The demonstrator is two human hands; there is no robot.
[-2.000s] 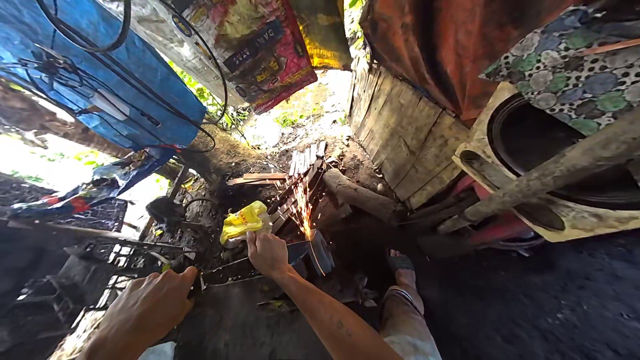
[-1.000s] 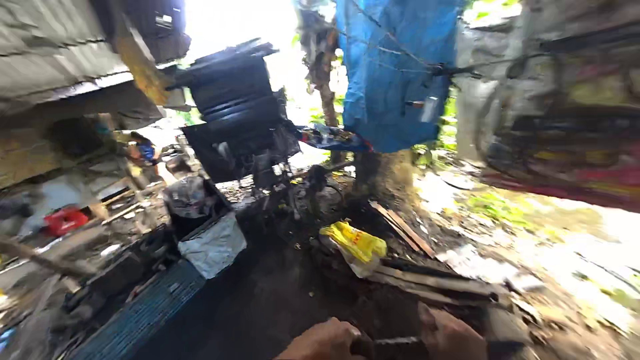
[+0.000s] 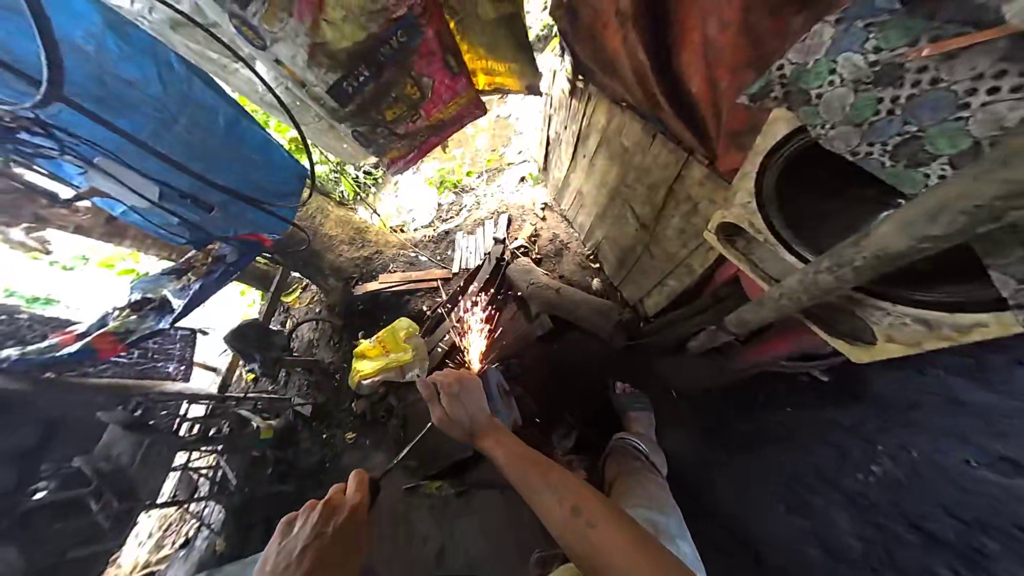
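Note:
My left hand [image 3: 320, 524], low in the view, is closed around a dark handle. A thin, shiny metal piece [image 3: 408, 448] runs from that handle up and to the right, passing under my right hand [image 3: 460, 404]. The fingers of my right hand are bent down on its far part, whose tip is hidden. Bright orange sparks [image 3: 476, 332] fly up and away just beyond my right knuckles. Beside that hand is a grey-blue object [image 3: 500, 396], partly covered and too dark to identify. A crumpled yellow plastic bag [image 3: 388, 352] lies just left of the sparks.
Beyond the sparks lie wood strips [image 3: 408, 278] and a thick log [image 3: 560, 296]. A wooden board wall [image 3: 632, 192] stands right of them. A slanting pole [image 3: 872, 240] crosses a pale frame with a round opening [image 3: 860, 340]. My sandalled foot [image 3: 632, 400] is right of the work; blue tarpaulin [image 3: 184, 120] hangs left.
The view has swung widely away and back. One second ago both hands were close together on the metal piece with no sparks visible; now they are farther apart and sparks fly, as two seconds ago.

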